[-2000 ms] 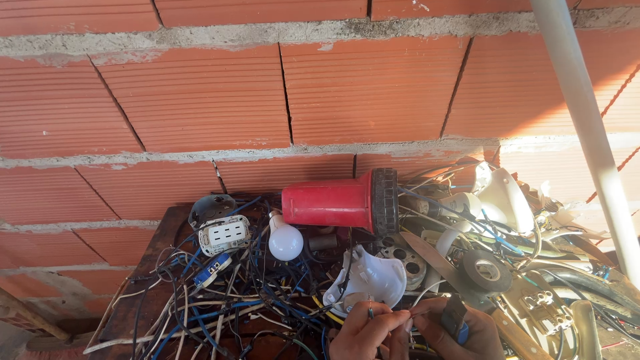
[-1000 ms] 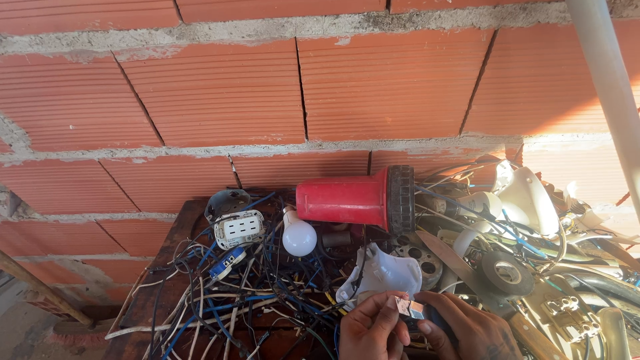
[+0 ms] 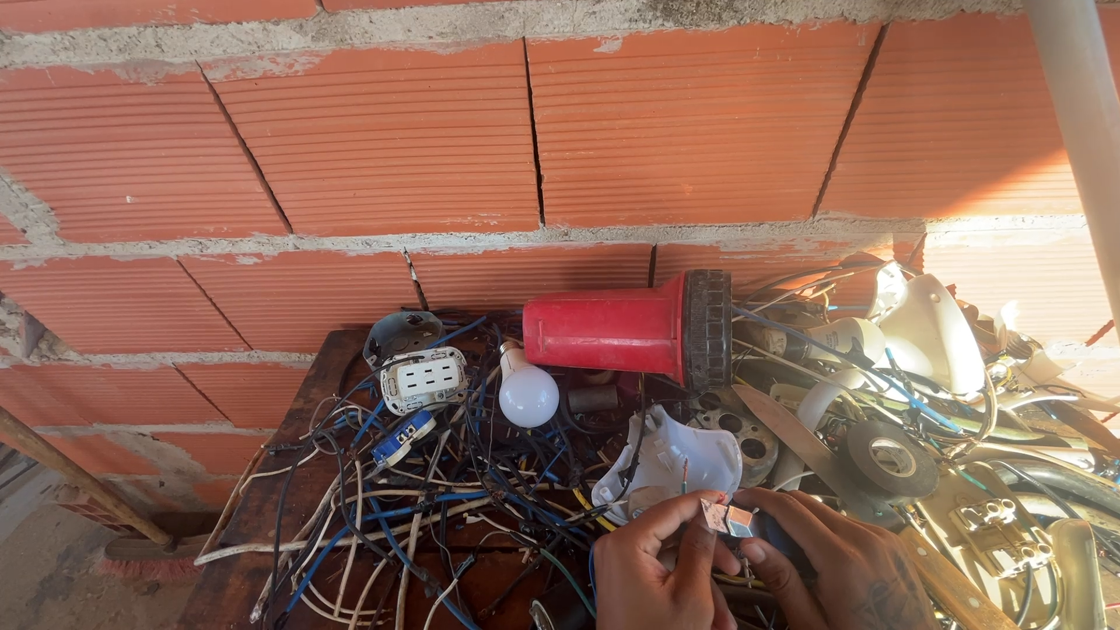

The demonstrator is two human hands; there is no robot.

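My left hand (image 3: 661,564) pinches a small piece with a copper-coloured face (image 3: 715,516) between thumb and fingers. My right hand (image 3: 827,560) is against it and grips a small dark object, mostly hidden by the fingers, with a pale, bluish end (image 3: 740,521). What these pieces are, I cannot tell. Just behind my hands lies a white plastic fixture cover (image 3: 700,455). A white light bulb (image 3: 528,395) and a red flashlight with a black ribbed head (image 3: 604,331) rest farther back. A roll of black tape (image 3: 891,459) lies right of my hands, beside a knife blade (image 3: 796,433).
Tangled electrical wires (image 3: 411,525) cover much of the wooden table (image 3: 236,560). A white socket plate (image 3: 425,378) lies back left, white lamp parts (image 3: 932,337) back right. A brick wall (image 3: 376,149) stands behind. A pale pole (image 3: 1072,114) rises at right, a broom (image 3: 153,547) at lower left.
My hands stay together at the front. The copper-coloured and bluish faces of the held pieces now show, where two seconds ago a dark object showed at my right hand.
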